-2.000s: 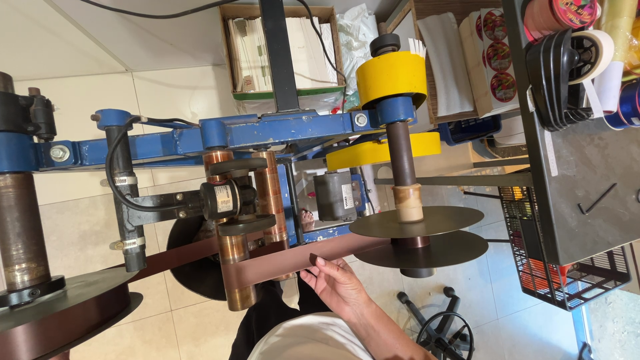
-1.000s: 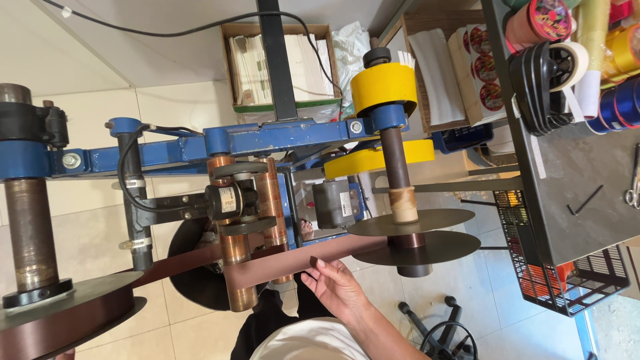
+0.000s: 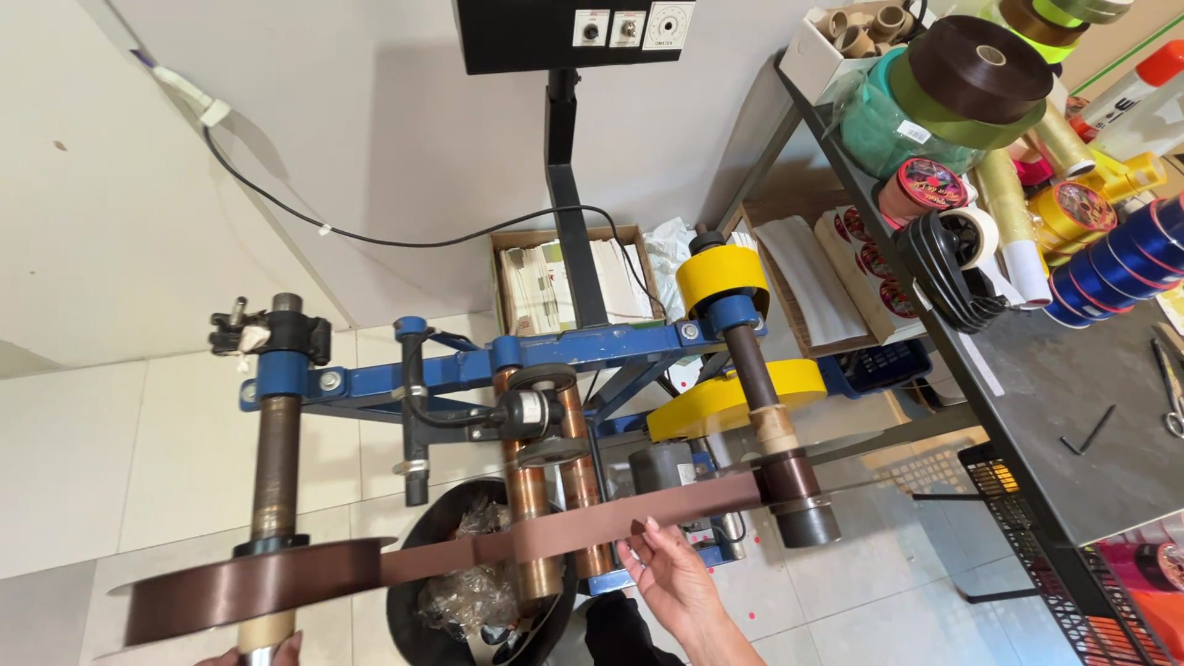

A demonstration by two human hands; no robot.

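Note:
A brown ribbon runs from a large brown ribbon roll at lower left, across copper-coloured rollers, to a small roll between two discs on the right spindle. My right hand is under the ribbon between the rollers and the right spindle, fingertips at its lower edge; whether it pinches the ribbon is unclear. Only the fingers of my left hand show at the bottom edge, around the end of the left spindle below the large roll.
A blue machine frame carries the spindles and yellow wheels. A black control box stands above. Below is a black bin with clear plastic. On the right, a dark table holds ribbon spools, tape, a hex key and scissors.
The view has shifted a lot, bringing the control box in. The fingers of my left hand now show more at the left spindle's end. My right hand remains at the ribbon.

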